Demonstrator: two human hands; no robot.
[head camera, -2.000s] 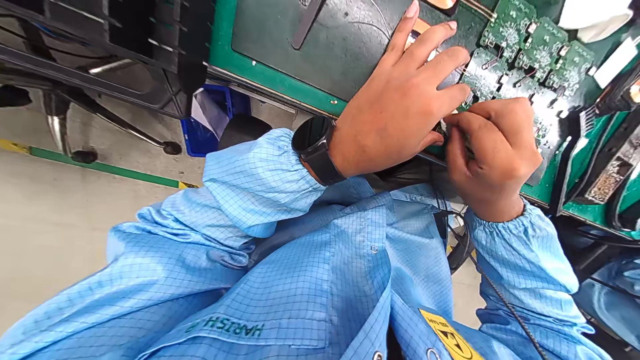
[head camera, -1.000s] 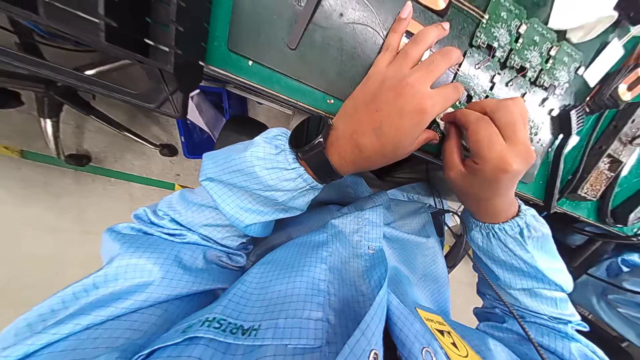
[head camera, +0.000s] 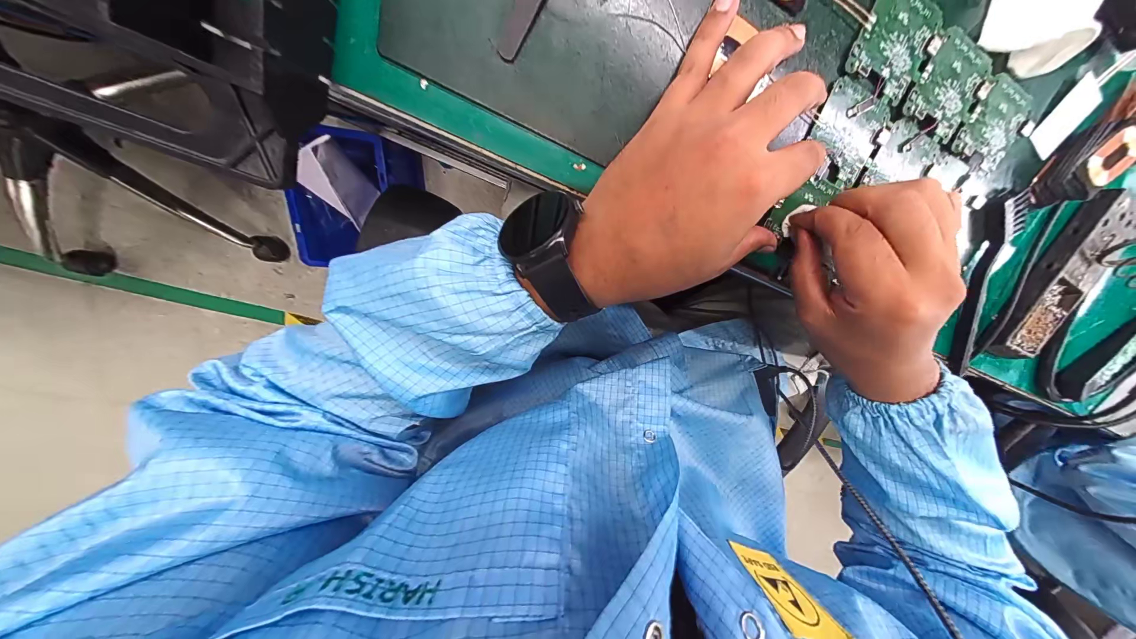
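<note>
My left hand (head camera: 692, 164), with a black watch on its wrist, lies palm down with spread fingers. Its thumb and index fingertip are at a small green circuit board (head camera: 806, 197); whether they grip it is hidden. Just right of it, my right hand (head camera: 879, 275) is curled, thumb and index finger pinching a small white piece (head camera: 796, 216) against that board. Its underside is hidden. Beyond the fingers lie several joined green circuit boards (head camera: 954, 89) with small parts and short dark leads. A copper-coloured ring-like part (head camera: 738, 34) shows partly behind the left fingers.
A dark mat (head camera: 532, 80) covers part of the green bench top (head camera: 461, 115), with a flat dark strip (head camera: 520, 27) on it. At right are a black-bristled brush (head camera: 1016, 217), cables and a metal-faced device (head camera: 1047, 315). A blue bin (head camera: 315, 222) and wheeled chair base (head camera: 169, 213) stand at left.
</note>
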